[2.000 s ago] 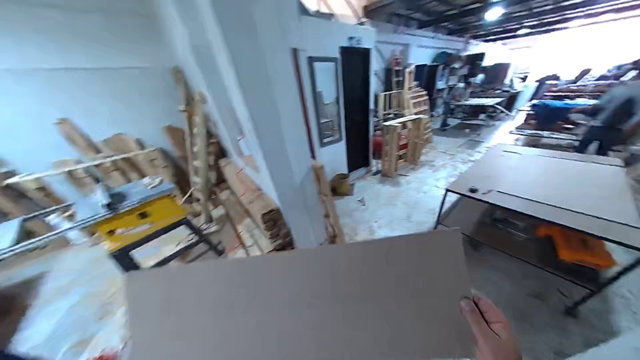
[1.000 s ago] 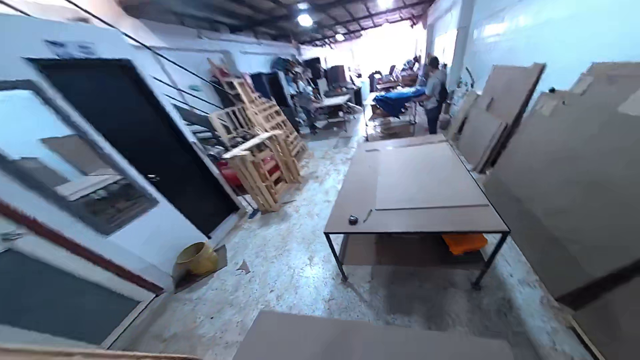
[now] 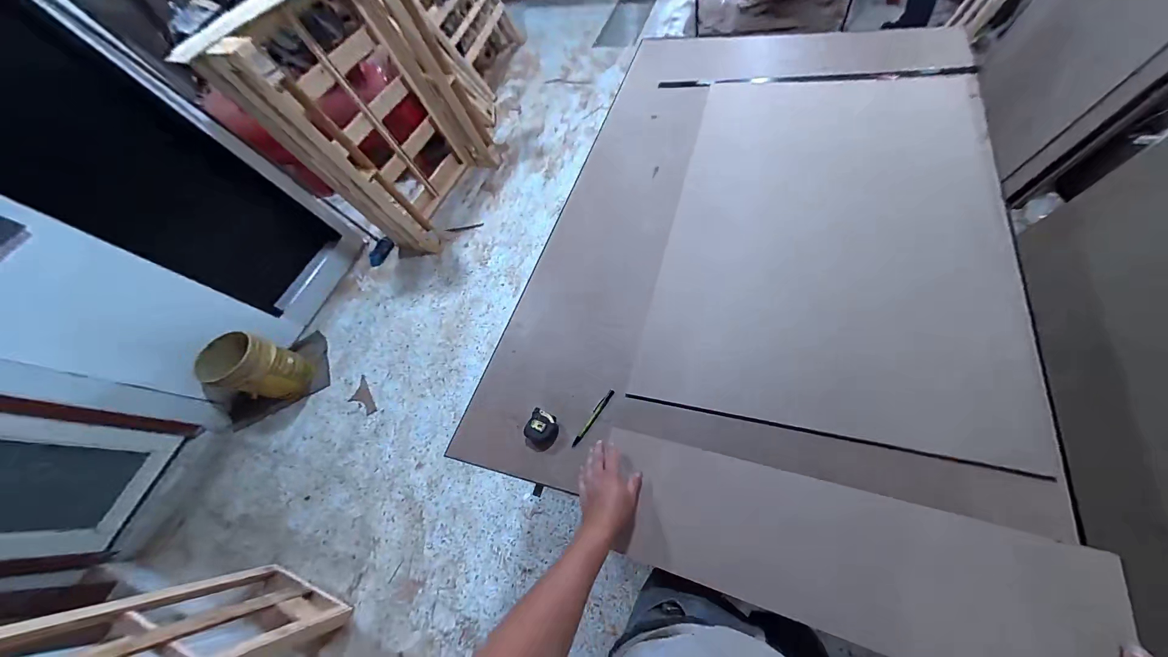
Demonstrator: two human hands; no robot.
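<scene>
My left hand (image 3: 607, 493) lies with spread fingers on the left end of a long brown board (image 3: 858, 547), which rests on the near edge of the worktable (image 3: 584, 301) and overhangs toward me. At the bottom right corner, only fingertips of my right hand (image 3: 1134, 651) show at the board's far right end; their hold is hidden. Just beyond my left hand lie a pen (image 3: 593, 418) and a black tape measure (image 3: 541, 429). A larger flat board (image 3: 849, 265) covers much of the tabletop, with a thin dark strip (image 3: 839, 436) along its near edge and another (image 3: 817, 78) at its far edge.
Wooden frames (image 3: 365, 119) stand at the upper left by a dark doorway. A yellow bucket (image 3: 255, 365) is on the debris-strewn floor (image 3: 429, 365). Another wooden frame (image 3: 228, 611) is at the lower left. Large sheets (image 3: 1104, 365) stand close along the table's right side.
The long board, held in front of me earlier, now lies on the table's near edge. My left hand has come into view on it. The view has turned and moved close to the table.
</scene>
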